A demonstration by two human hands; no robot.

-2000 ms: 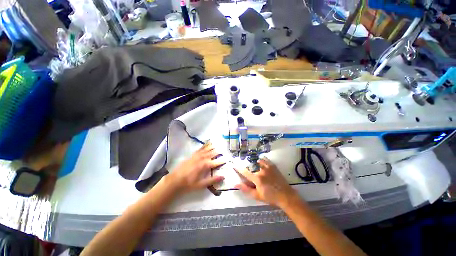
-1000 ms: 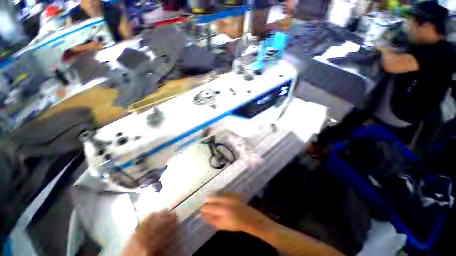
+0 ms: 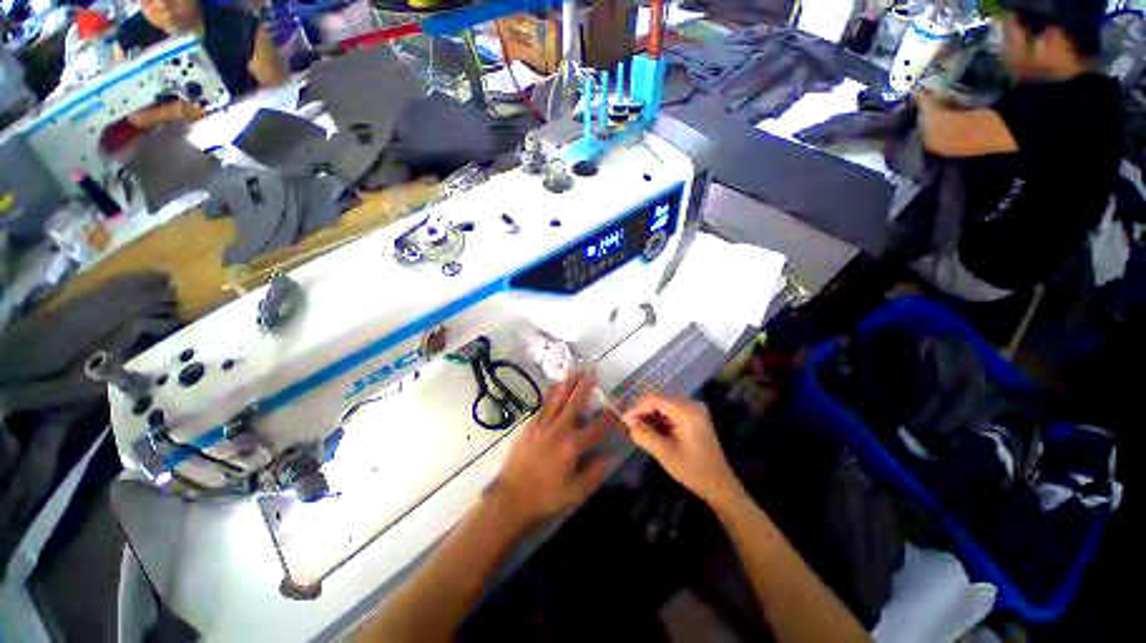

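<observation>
My left hand [image 3: 553,459] lies on the table's front edge, fingers somewhat apart, fingertips by a pale thread or lace bundle [image 3: 551,357]. Whether it pins any of the bundle is unclear. My right hand [image 3: 672,440] is just right of it, fingertips pinched on a thin pale strand [image 3: 608,402] that runs towards the bundle. Black-handled scissors [image 3: 503,387] lie under the arm of the white sewing machine [image 3: 365,333]. White lining and dark cloth [image 3: 189,553] lie at the needle end, lower left, with no hand on them.
A lit control display [image 3: 603,251] is on the machine head. White cloth [image 3: 729,295] lies at its right end. A blue basket [image 3: 924,521] with dark cloth stands lower right. Dark cut pieces [image 3: 283,189] lie behind. A person in black [image 3: 1037,176] works upper right; another is upper left.
The view has swung right. Both hands have left the cloth by the needle and moved right to the pale bundle. My right fingertips have closed on the strand.
</observation>
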